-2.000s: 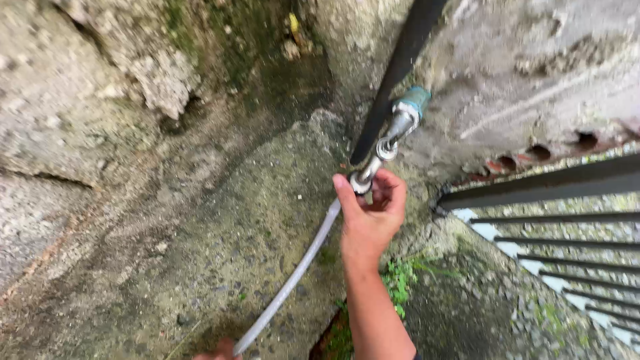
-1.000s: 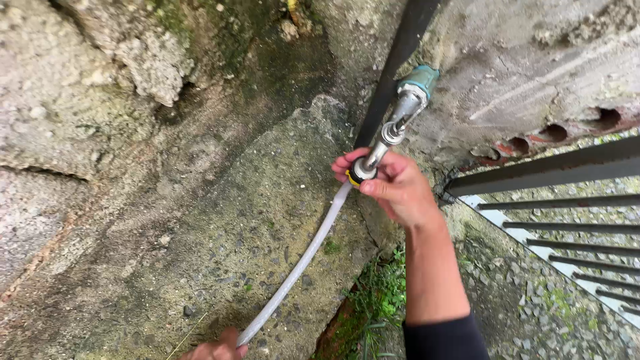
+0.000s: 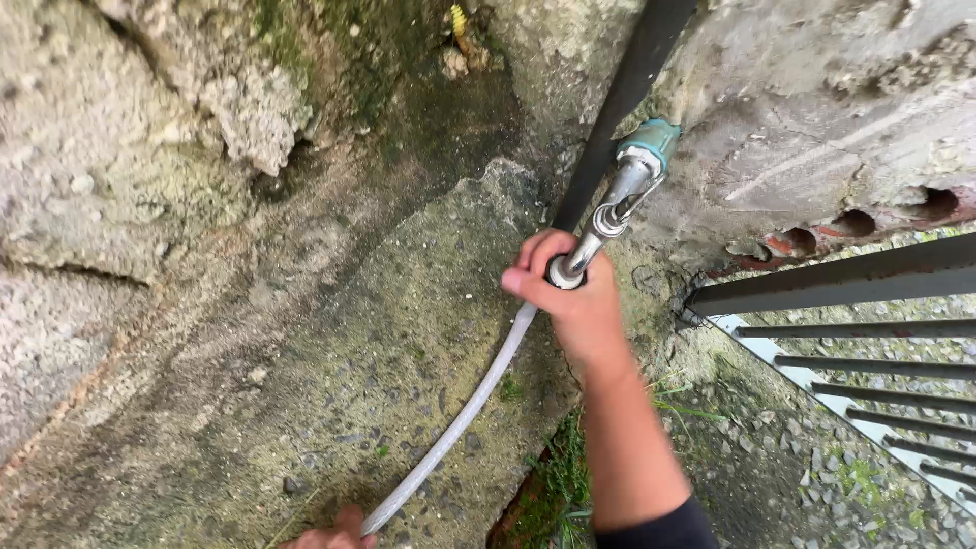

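A chrome water tap (image 3: pixel 631 183) comes out of a teal pipe fitting (image 3: pixel 653 142) in the wall. My right hand (image 3: pixel 568 293) is wrapped around the hose connector (image 3: pixel 565 273) at the tap's spout, fingers on the left and palm on the right, partly hiding it. From beneath that hand a whitish braided hose (image 3: pixel 471 412) curves down to the lower left. There my left hand (image 3: pixel 335 534), cut off by the bottom edge, is closed on the hose.
Rough stone wall (image 3: pixel 191 152) fills the left. A dark metal post (image 3: pixel 625 99) stands close beside the tap. At right are a dark metal gate (image 3: pixel 846 282) and a plastered wall (image 3: pixel 823 122) with broken hollow brick. Grass (image 3: pixel 568 473) grows below my right forearm.
My right hand has gone from pinching at the spout end to wrapping around the connector. A black and yellow part seen there a second ago is now mostly covered by the fingers.
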